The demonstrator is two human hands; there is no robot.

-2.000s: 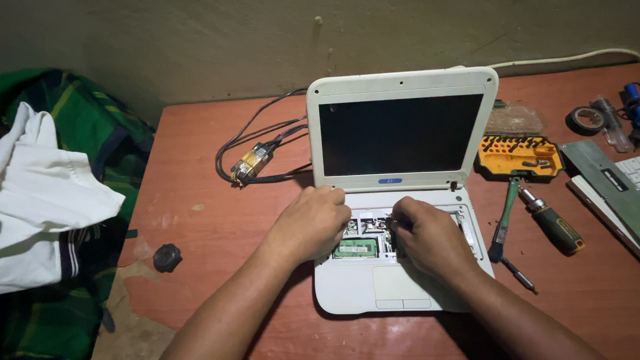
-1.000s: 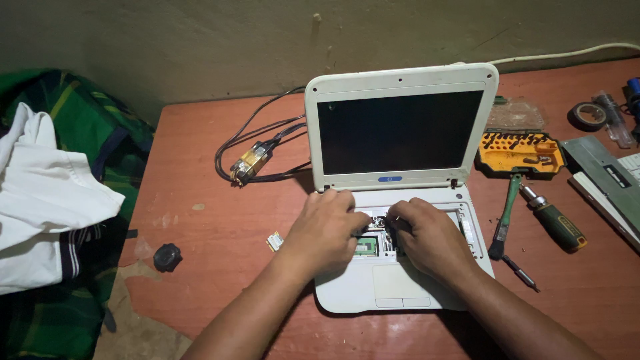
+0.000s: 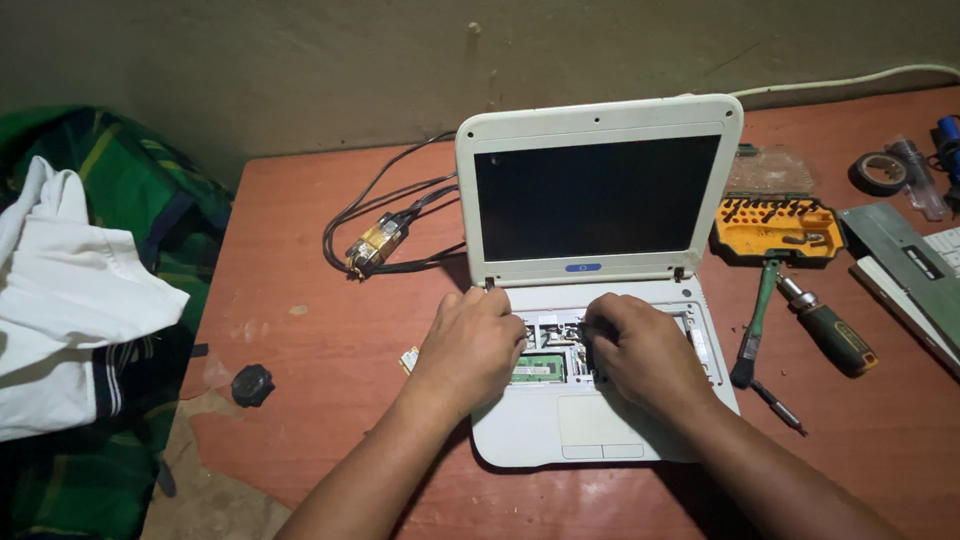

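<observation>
A white laptop [image 3: 517, 442] stands with its lid raised and its screen [image 3: 596, 199] dark. Its keyboard is off, so the inner bay lies bare. A green memory module [image 3: 541, 368] sits in the bay, left of centre. My left hand [image 3: 476, 345] is over the bay's left side, fingers bent down; what its fingertips touch is hidden. Over the bay's middle and right is my right hand [image 3: 637, 341], fingertips close together by a dark part I cannot make out. A small circuit card [image 3: 409, 360] lies on the table, partly behind my left hand.
Right of the laptop lie an orange bit case [image 3: 780, 232], a green-handled brush [image 3: 765, 304], a screwdriver [image 3: 832, 337], a loose bit shaft [image 3: 780, 409] and black tape [image 3: 879, 174]. Taped cables [image 3: 379, 241] and a black knob [image 3: 253, 385] lie left. White cloth [image 3: 82, 277] hangs beyond the table's left edge.
Two seconds ago my left hand was higher on the bay; it has come down a little. The small card beside the laptop shows since the second frame. My right hand has hardly moved.
</observation>
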